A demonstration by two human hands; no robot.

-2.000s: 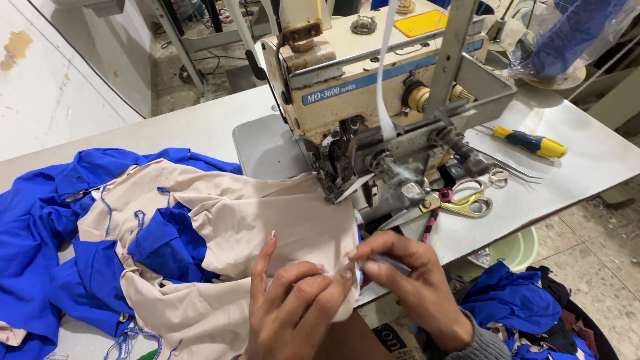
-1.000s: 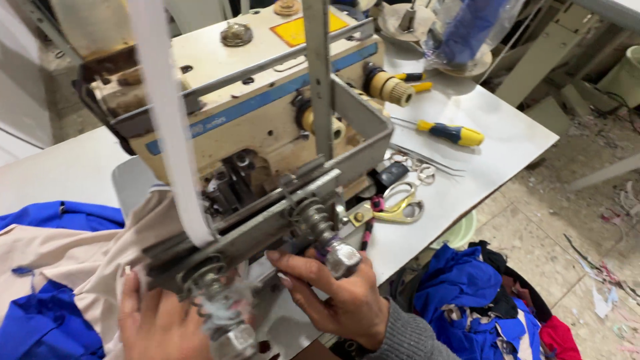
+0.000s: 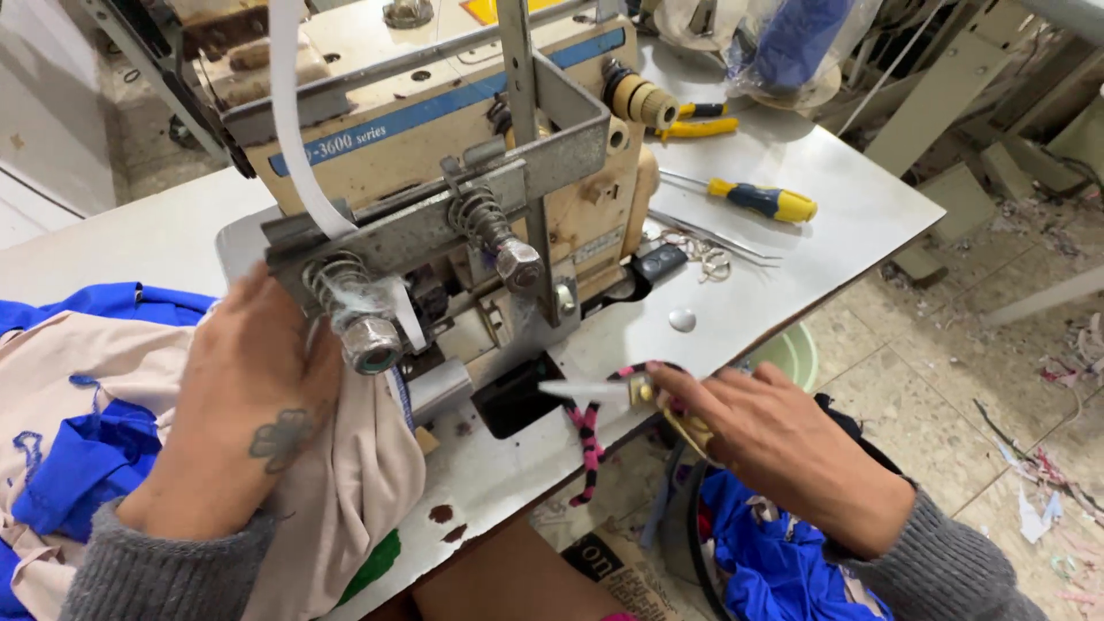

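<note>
My right hand (image 3: 776, 431) grips a pair of scissors (image 3: 595, 392) by its gold-coloured handles, over the table's front edge; the blades point left toward the sewing machine. A pink and black cord (image 3: 589, 444) hangs by the blades. My left hand (image 3: 250, 397) lies on beige fabric (image 3: 375, 448) beside the machine's presser area, its fingers partly hidden behind the metal bracket. White elastic tape (image 3: 297, 147) runs down into the spring-loaded guide (image 3: 371, 341) on the industrial sewing machine (image 3: 414, 121). Blue fabric (image 3: 95, 466) lies with the beige cloth at the left.
Right of the machine lie a yellow screwdriver (image 3: 768, 200), tweezers (image 3: 711, 235), yellow-handled pliers (image 3: 699, 128) and a round metal disc (image 3: 682, 320). Below the table's edge stand a green tub (image 3: 798, 354) and a dark bin (image 3: 686, 535) with blue cloth. Scraps litter the floor.
The scissors lay on the table to the right of the machine and are now in my right hand, which has moved away from the guide. My left hand has moved up beside the bracket.
</note>
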